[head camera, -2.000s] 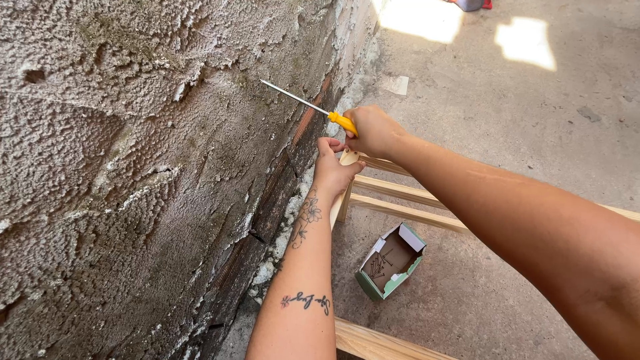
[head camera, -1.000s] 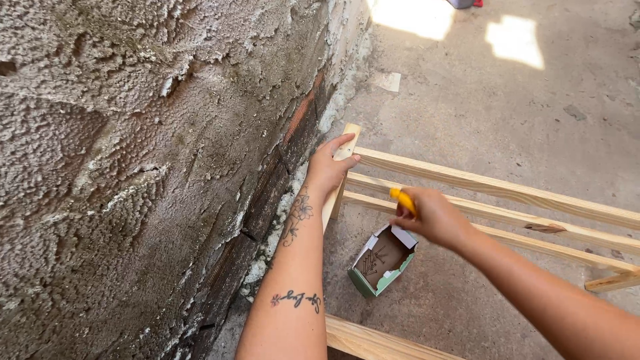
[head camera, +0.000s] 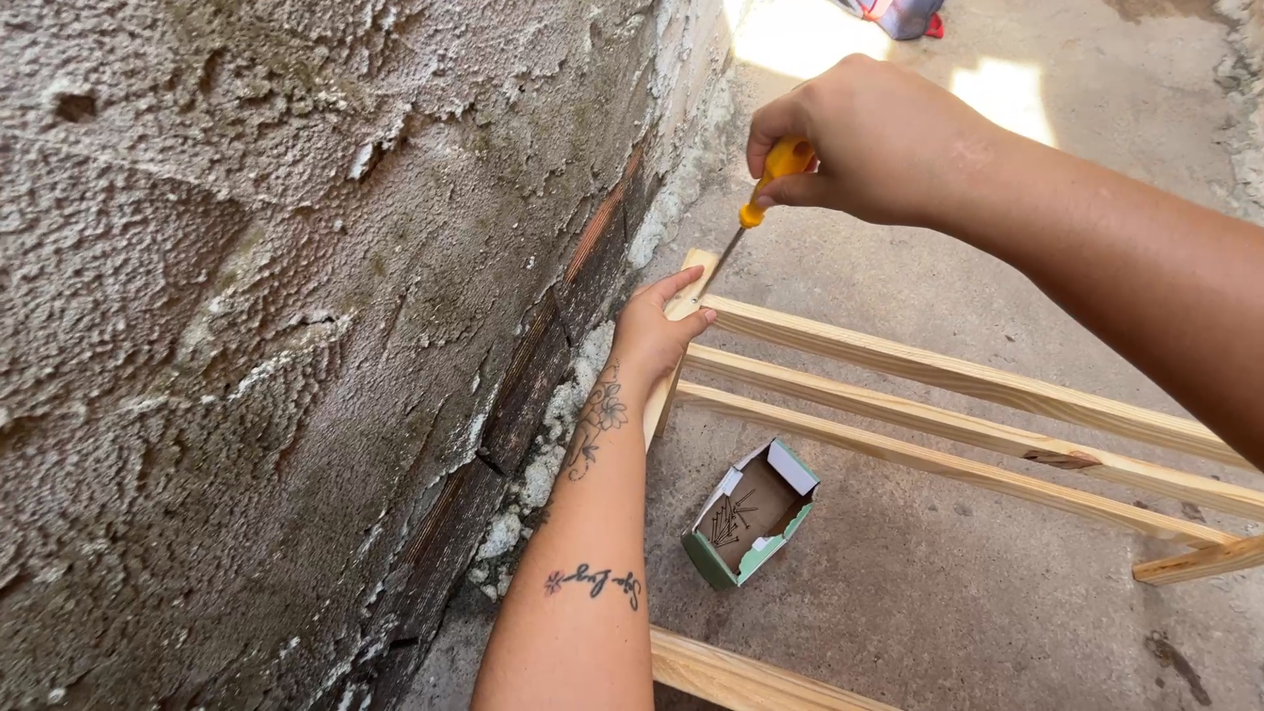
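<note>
My right hand (head camera: 839, 143) grips the yellow handle of a screwdriver (head camera: 765, 197). Its metal shaft slants down to a screw head (head camera: 695, 299) in a pale wooden strip (head camera: 699, 265). My left hand (head camera: 662, 331) holds that strip from the wall side, thumb and forefinger spread on either side of the screw. Long wooden slats (head camera: 889, 363) run right from the strip. Below them an open cardboard box (head camera: 713, 565) holds several loose screws (head camera: 729, 521). Whether the tip sits in the screw's slot is too small to tell.
A rough plastered wall (head camera: 247, 296) rises close along the left, with exposed brick (head camera: 602, 227) near its foot. Another wooden piece (head camera: 760, 676) lies at the bottom. A short wooden piece (head camera: 1200, 560) meets the slats at right. A dark bundle (head camera: 901, 15) rests on the concrete floor at the top.
My right hand has swung from beside the slats, above the box, up over the strip, and the screwdriver now points down at the screw. My left hand stays on the strip.
</note>
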